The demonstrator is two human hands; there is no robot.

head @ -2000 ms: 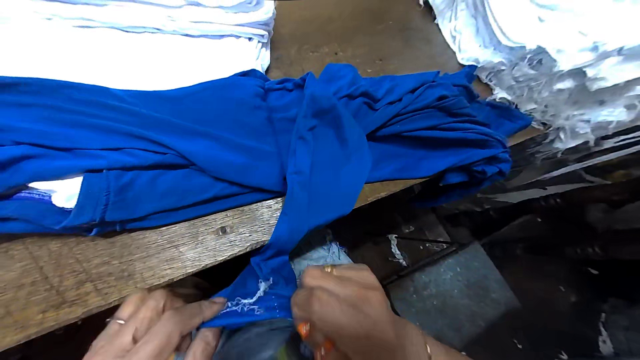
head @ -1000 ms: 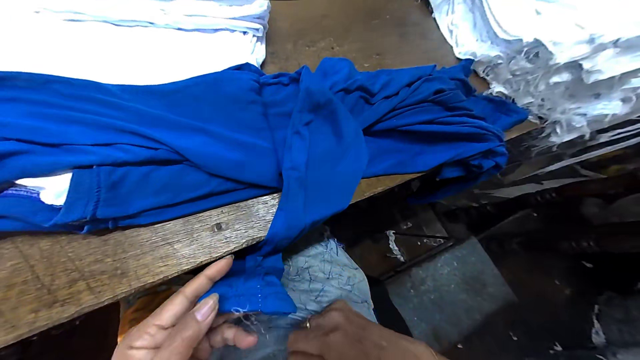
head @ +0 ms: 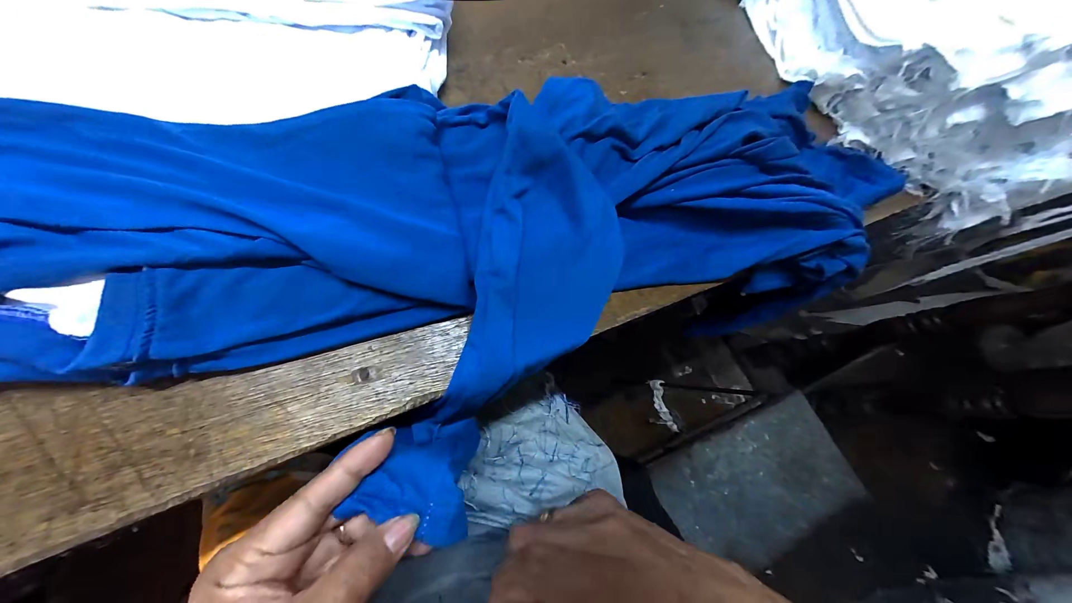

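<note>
A blue knit garment (head: 352, 201) lies bunched across the wooden table, and one narrow part of it hangs over the front edge. Below that edge my left hand (head: 310, 536) grips the hanging end between thumb and fingers, with the forefinger stretched along the cloth. A line of light stitch marks shows near the end. My right hand (head: 603, 548) is closed just right of the cloth end, over my lap; its fingertips are hidden, so what it holds cannot be seen. Blue thread scraps lie on the grey cloth (head: 544, 461) over my lap.
Folded white fabric (head: 209, 67) is stacked at the back left of the wooden table (head: 360, 377). White cloth with frayed edges (head: 938, 109) hangs over the right side. Beneath are a dark floor area, a grey flat panel (head: 758, 481) and a white scrap (head: 662, 406).
The loose white threads seen earlier on the blue cloth end no longer show there. An orange-tipped item seen at my right hand two seconds ago is out of sight.
</note>
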